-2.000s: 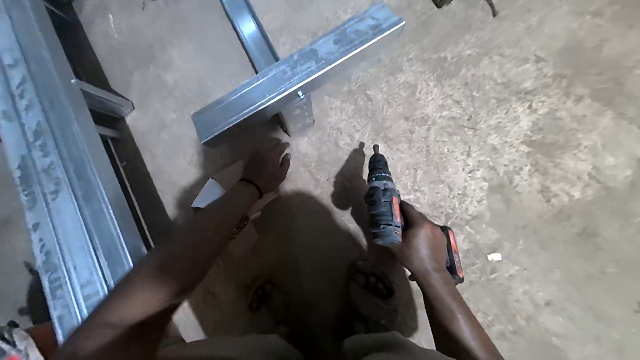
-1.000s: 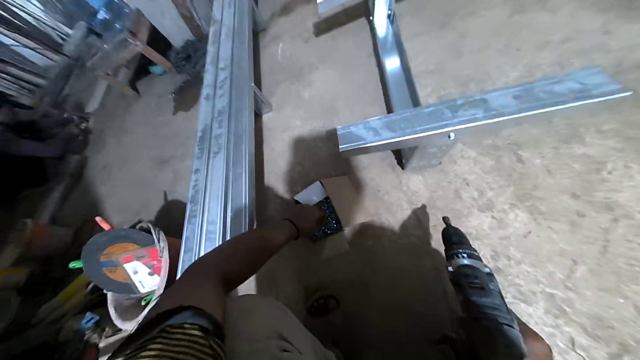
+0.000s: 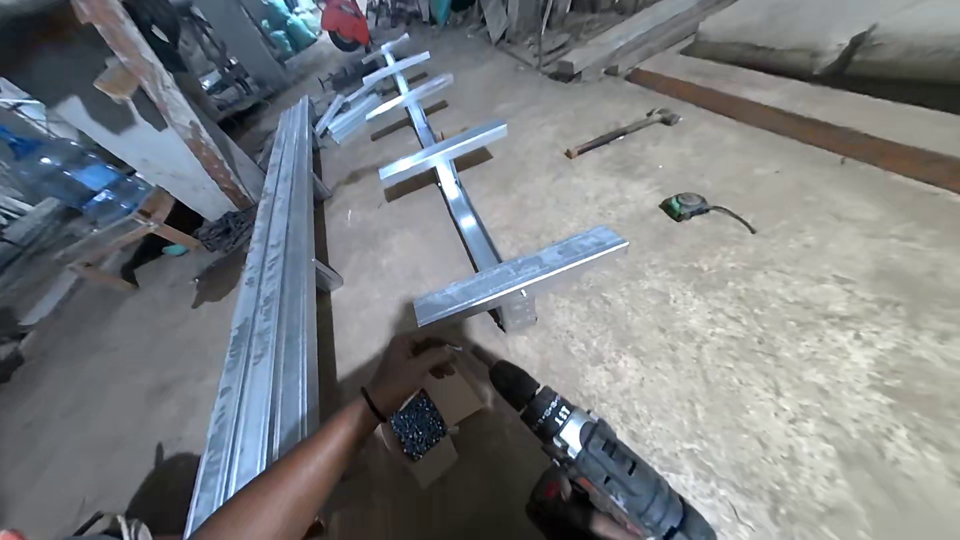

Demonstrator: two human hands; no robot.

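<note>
My left hand (image 3: 412,371) pinches a small metal screw (image 3: 454,348) between its fingertips, close to the bit of the cordless drill. My right hand (image 3: 574,502) grips that drill (image 3: 592,450) by its handle, partly hidden beneath the body, the chuck tilted up and left. Below my left hand an open cardboard box (image 3: 454,401) holds many dark screws (image 3: 418,425). Just beyond both hands a short galvanized steel channel (image 3: 525,274) lies across a long metal channel (image 3: 469,217), with a screw head (image 3: 523,292) on its near side.
Stacked long galvanized profiles (image 3: 274,277) run along my left. More short crosspieces (image 3: 442,150) lie along the long channel. A hammer (image 3: 622,133) and a tape measure (image 3: 684,206) rest on the concrete floor at the right. A wooden stand (image 3: 112,244) with plastic bottles is at the left.
My left hand was in the screw box one second ago and is now above it with a screw. The drill has come closer to that hand. The view has tilted up.
</note>
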